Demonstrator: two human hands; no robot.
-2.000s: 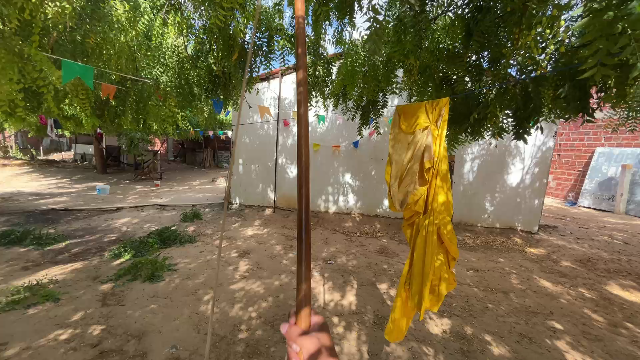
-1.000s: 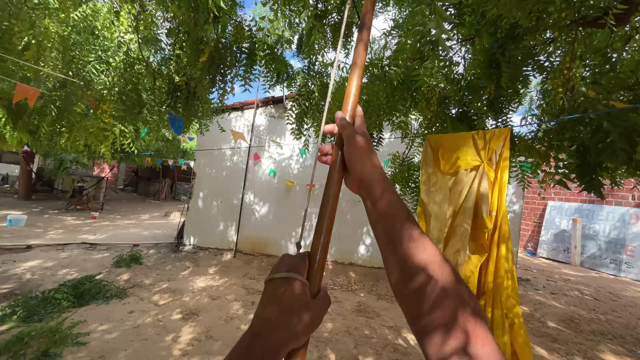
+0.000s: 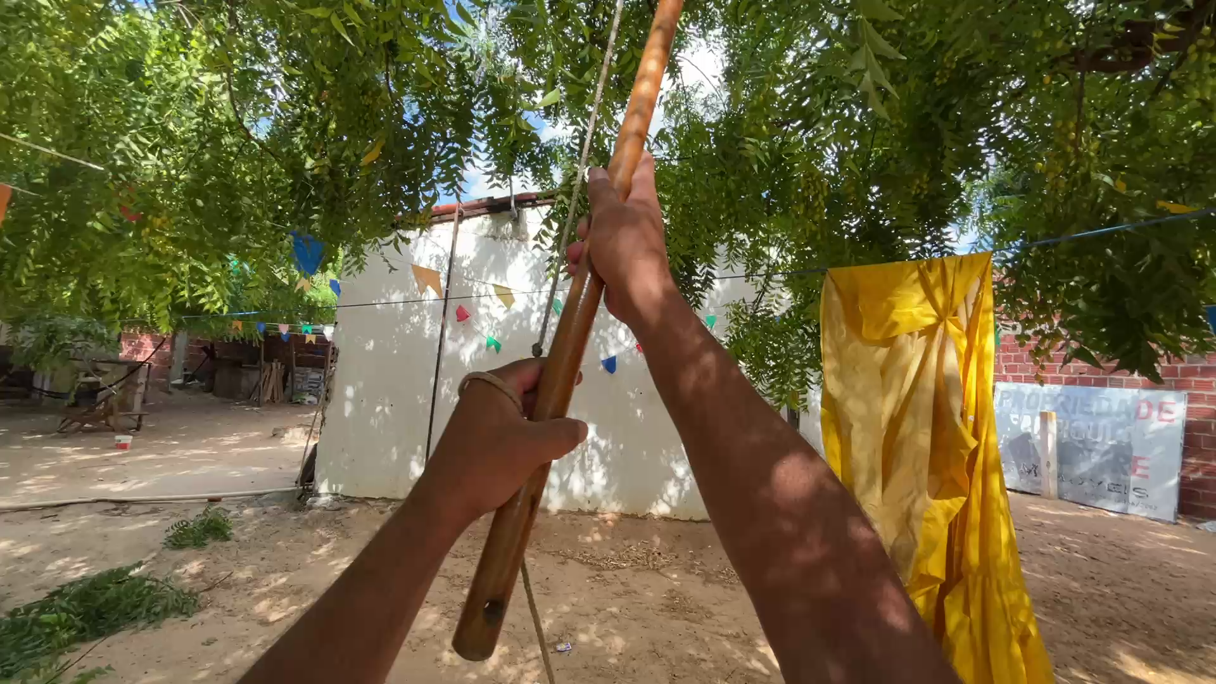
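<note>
A long wooden pole [image 3: 570, 328] slants from the lower middle up to the top edge, with a small hole near its lower end. Around its lower part is my left hand [image 3: 503, 437], thumb across the front, a cord loop passing around that hand. Higher up, my right hand [image 3: 622, 237] grips the pole from the right side. A thin rope [image 3: 589, 142] runs down from the top beside the pole, with a knot just above my left hand; more rope hangs below. The pole's upper end is out of view.
Yellow cloth [image 3: 912, 380] hangs from a blue line [image 3: 1102, 231] at the right. Tree branches [image 3: 807, 123] fill the top. Behind stand a white wall [image 3: 380, 380], small bunting flags [image 3: 427, 279] and a panel [image 3: 1092, 446] bearing writing. Cut green branches [image 3: 95, 608] lie on the sandy ground.
Two seconds ago only one hand showed, low on an upright pole; both hands now hold it and it slants. Since one second ago, its lower end has come into view.
</note>
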